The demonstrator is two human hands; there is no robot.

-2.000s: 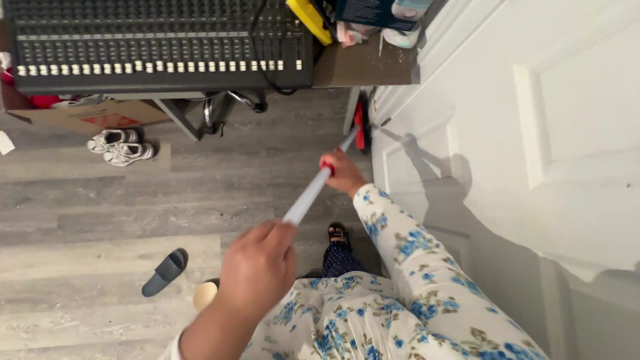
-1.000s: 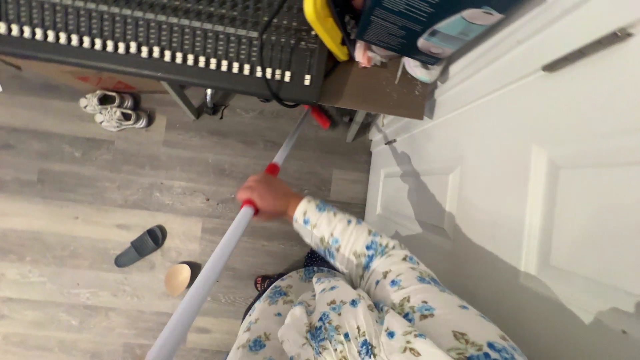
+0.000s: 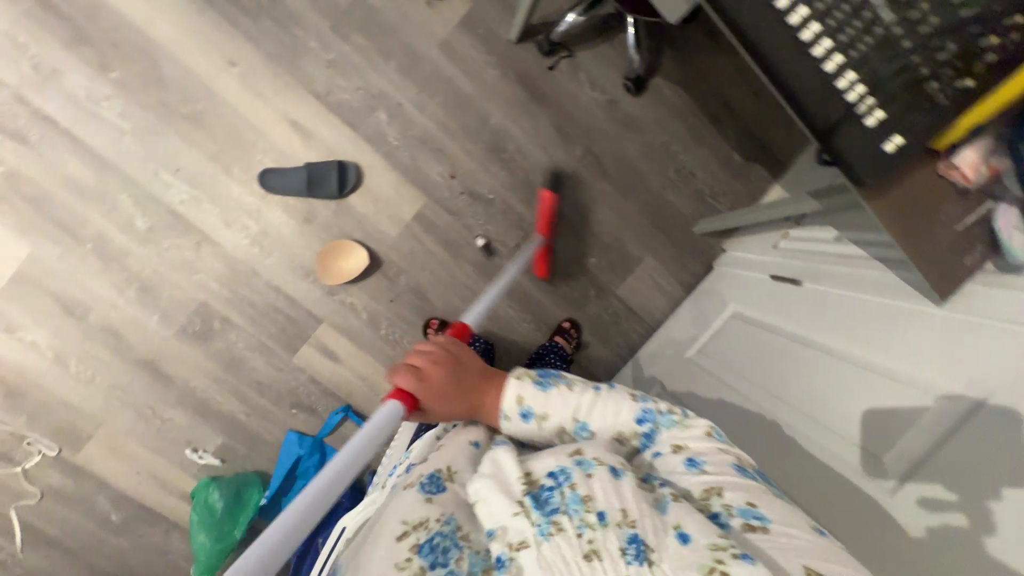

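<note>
My right hand (image 3: 448, 380) is closed around the white pole (image 3: 336, 480) of a broom, between two red collars. The pole runs from the lower left up to a red broom head (image 3: 546, 232) with dark bristles, down at the wood-look floor. A small dark and silvery item (image 3: 483, 245) and bits of debris lie just left of the head. My left hand is out of the picture.
A grey slide sandal (image 3: 310, 179) and a beige cup-shaped piece (image 3: 342, 262) lie on the floor. Green (image 3: 224, 520) and blue (image 3: 298, 464) bags stand lower left. A mixing console (image 3: 848, 72), chair base (image 3: 632, 48) and white door (image 3: 800, 360) border the right.
The broom head has come out from beside the desk leg onto the open floor near my feet. My left hand, on the pole two seconds ago, is out of view. The view has swung round.
</note>
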